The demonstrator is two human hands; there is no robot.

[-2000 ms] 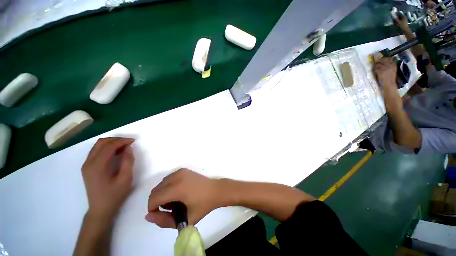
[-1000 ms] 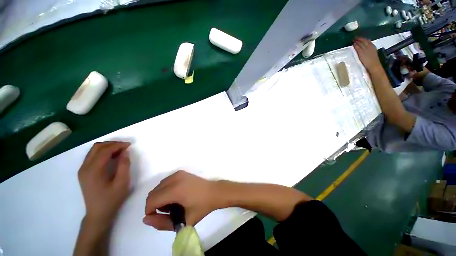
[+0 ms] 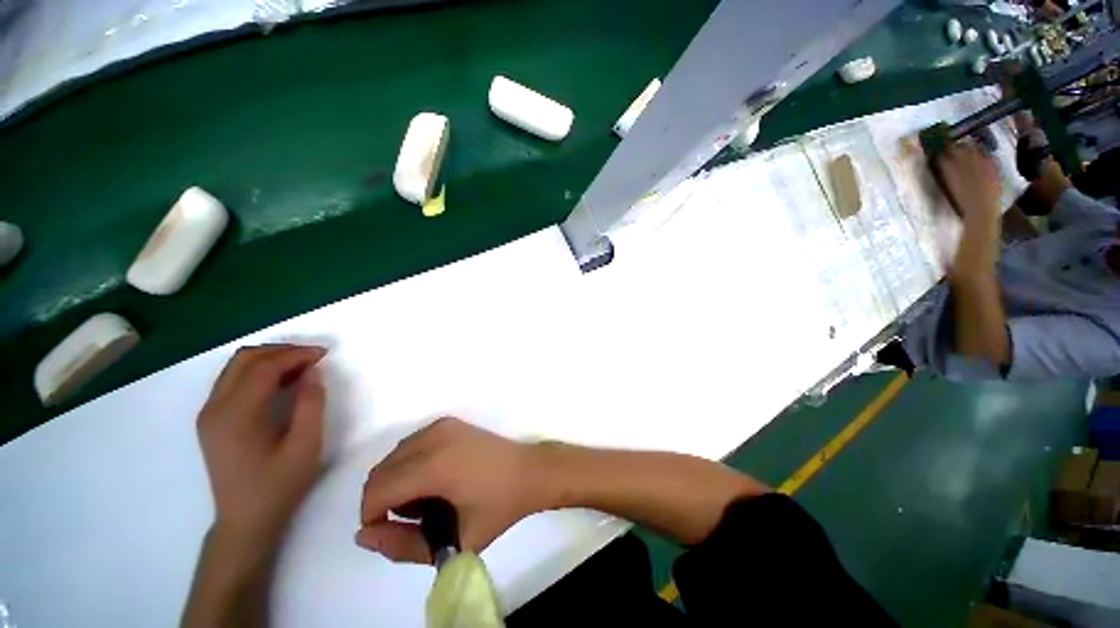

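My right hand (image 3: 461, 485) rests over the white bench (image 3: 491, 331), closed on the black handle (image 3: 437, 528) of a tool. A pale yellow wrapped part (image 3: 464, 591) of the tool runs down to the picture's bottom edge, where it is cut off. My left hand (image 3: 264, 423) is over the bench to the left, fingers curled with a gap to the thumb, and no object shows in it. White oblong housings lie on the green belt beyond the bench, one near the belt's edge (image 3: 86, 356), one with a yellow scrap (image 3: 434, 200) at its lower end (image 3: 421, 157).
A grey metal upright (image 3: 700, 123) stands at the bench's far edge. A clear ridged sheet (image 3: 860, 233) with a tan piece (image 3: 844, 187) lies farther along. A person in grey (image 3: 1038, 294) works at the far right. A green floor with a yellow line (image 3: 847, 429) shows below.
The housings on the belt have moved left, and another has come into view beside the upright. The far person's arm has moved back and forth. My hands have hardly moved.
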